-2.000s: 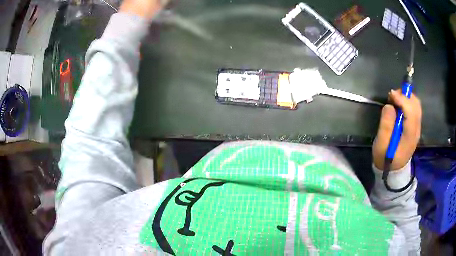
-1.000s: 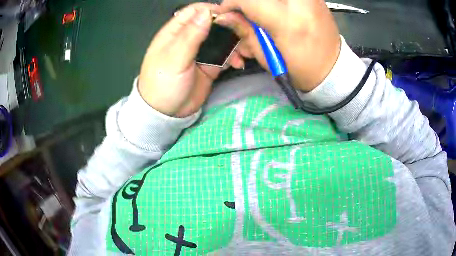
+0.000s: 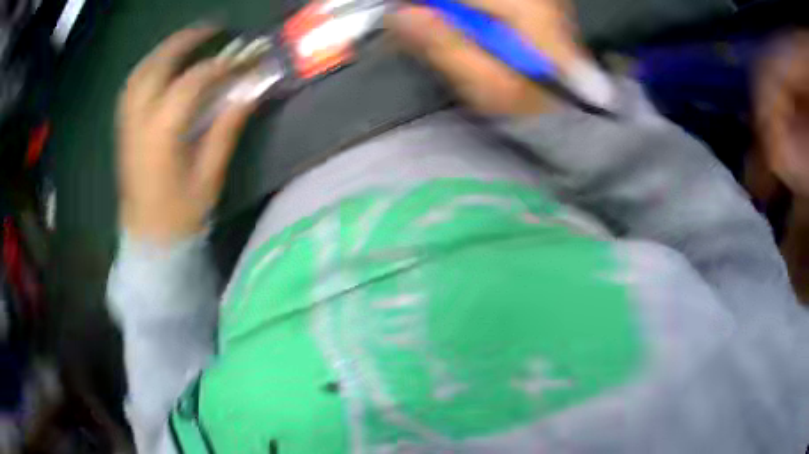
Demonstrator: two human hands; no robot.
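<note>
The whole view is blurred. The phone circuit board (image 3: 324, 44) lies at the top centre, with its orange-red section bright and its left end silvery. My left hand (image 3: 168, 133) is at the upper left with fingers and thumb around the board's left end. My right hand (image 3: 501, 66) is at the top right of centre and holds the blue soldering iron (image 3: 497, 37). The iron's tip is not distinguishable. A bright white patch adjoins the board's right end; I cannot tell whether it is the screen module.
The dark green bench (image 3: 355, 115) has its front edge close to my body. Red things (image 3: 18, 257) show blurred at the left edge. A blue stool (image 3: 692, 66) is at the upper right. A blurred skin-toned shape, possibly another person's hand, is at the right edge.
My hands have moved apart. The dark-faced screen module between them is no longer distinguishable. The board has come into view, and my left hand has moved left, onto its end.
</note>
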